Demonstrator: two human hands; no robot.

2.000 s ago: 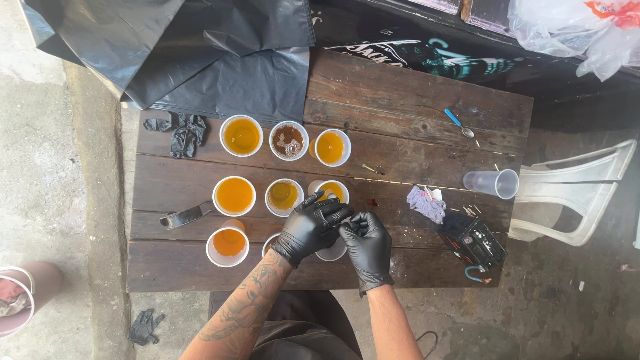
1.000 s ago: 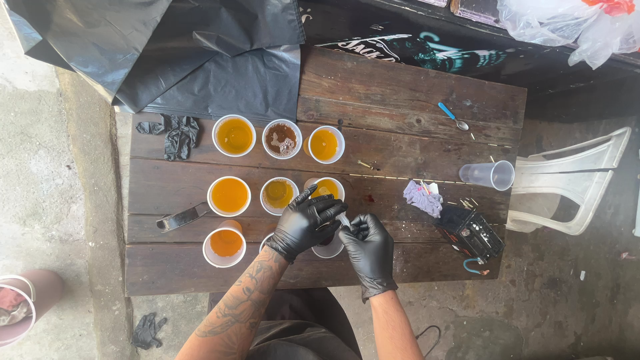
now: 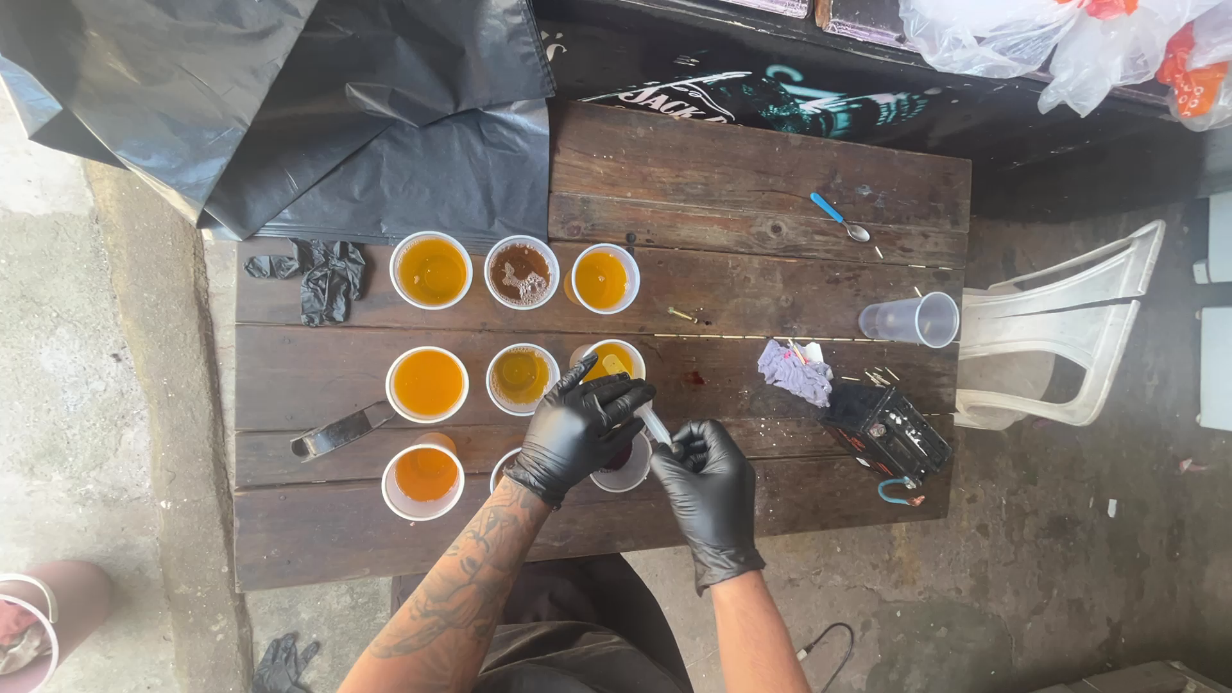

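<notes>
Black gloves cover both my hands, above the near part of the wooden table (image 3: 837, 491). A small clear plastic tube, perhaps a syringe (image 3: 654, 423), runs between them. My left hand (image 3: 582, 423) is closed on its upper end, and the fingertips of my right hand (image 3: 707, 491) pinch its lower end. Under and beside my left hand are a cup of yellow liquid (image 3: 614, 360), a cup with dark contents (image 3: 626, 467) and a mostly hidden cup (image 3: 500, 469). Further left stand a cup of olive-yellow liquid (image 3: 521, 377) and a cup of orange liquid (image 3: 427, 383).
More filled cups, one with brown liquid (image 3: 521, 273), form the far row. A black plastic sheet (image 3: 414, 173) covers the far left corner. Rightward lie a blue-handled spoon (image 3: 839, 217), a purple cloth (image 3: 797, 373), a clear cup (image 3: 914, 320) and a black box (image 3: 885, 428). A metal clip-like piece (image 3: 337, 433) lies left.
The clear tube between my hands shows more plainly now. My right hand has moved slightly away from my left hand since the earliest frame.
</notes>
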